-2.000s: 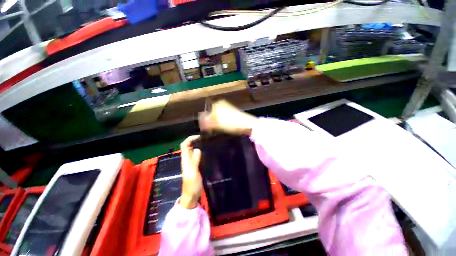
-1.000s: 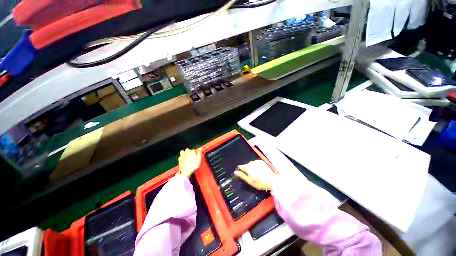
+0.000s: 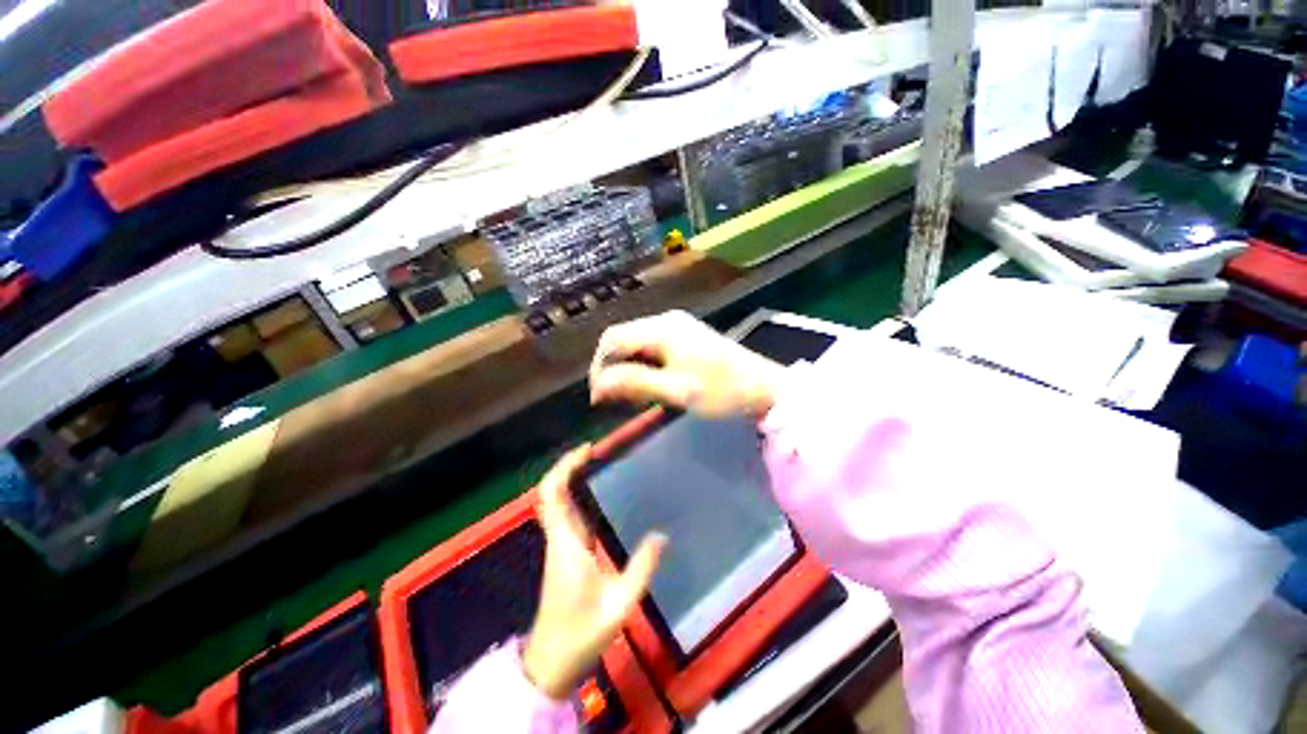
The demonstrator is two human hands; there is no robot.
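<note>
A tablet with a pale grey-white lit screen (image 3: 698,523) lies in a red foam tray (image 3: 753,631), tilted a little. My left hand (image 3: 585,581) is at the tablet's left edge, thumb spread over the screen and fingers apart, holding nothing that I can see. My right hand (image 3: 681,366) is above the tablet's top edge with fingers curled together; whether it pinches something small is hidden. A second tablet with a dark screen (image 3: 473,602) lies in the red tray to the left, partly behind my left hand, with an orange sticker near its lower end.
Another dark tablet (image 3: 316,674) lies in a red tray further left. A white board (image 3: 1032,473) covers part of a white tray at right. A shelf post (image 3: 939,172) stands behind. Red foam pieces (image 3: 215,101) and a black cable (image 3: 344,222) are on the shelf above. Papers (image 3: 1032,330) lie at right.
The tablet's screen has turned from dark with text lines to pale. My right hand has moved from the screen up to the top edge. My left hand has come down along the left edge, opened.
</note>
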